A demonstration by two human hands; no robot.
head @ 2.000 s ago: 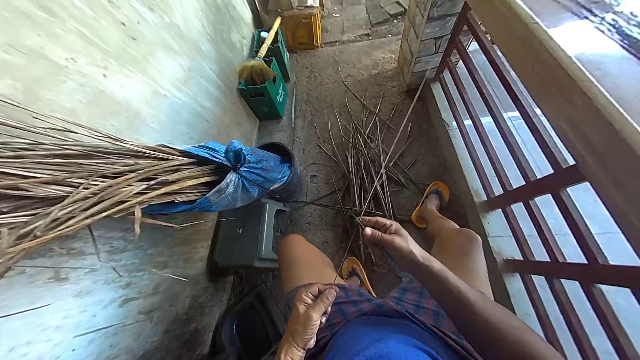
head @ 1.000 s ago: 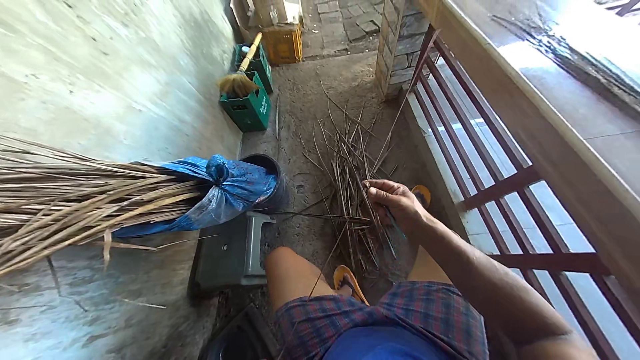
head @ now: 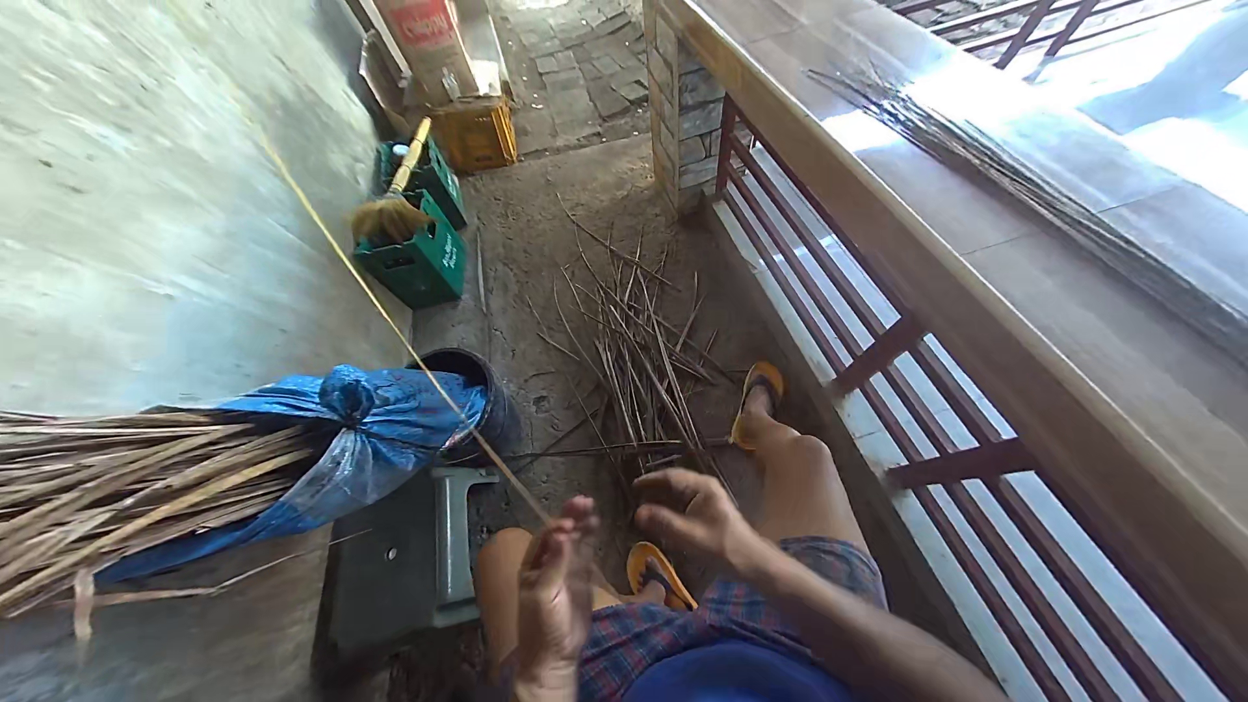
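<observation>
My left hand (head: 554, 595), raised over my lap, has a long thin yellowish strip (head: 375, 297) between its fingertips; the strip slants up and left across the wall. Just right of it, my right hand (head: 690, 517) is blurred, its fingers apart and slightly curled, with nothing visible in them. Beyond the hands, a loose pile of dry brown stalks (head: 639, 356) lies on the floor. At left, a thick bundle of dry leaf strips (head: 146, 487) sticks out of a blue plastic wrap (head: 390, 414) tied in a knot, by a dark bucket (head: 502, 419).
A grey plastic stool (head: 453, 546) stands left of my knees. Green crates (head: 414, 258) hold a soft broom (head: 390, 219), with a yellow crate (head: 478, 135) behind. On the right runs a railing (head: 877, 356) under a ledge bearing a bundle of thin sticks (head: 985, 171). My feet wear orange flip-flops (head: 661, 575).
My right hand has come back from over the stalk pile toward my left hand. The left hand, out of clear view one second ago, is raised with the light strip. The view has shifted.
</observation>
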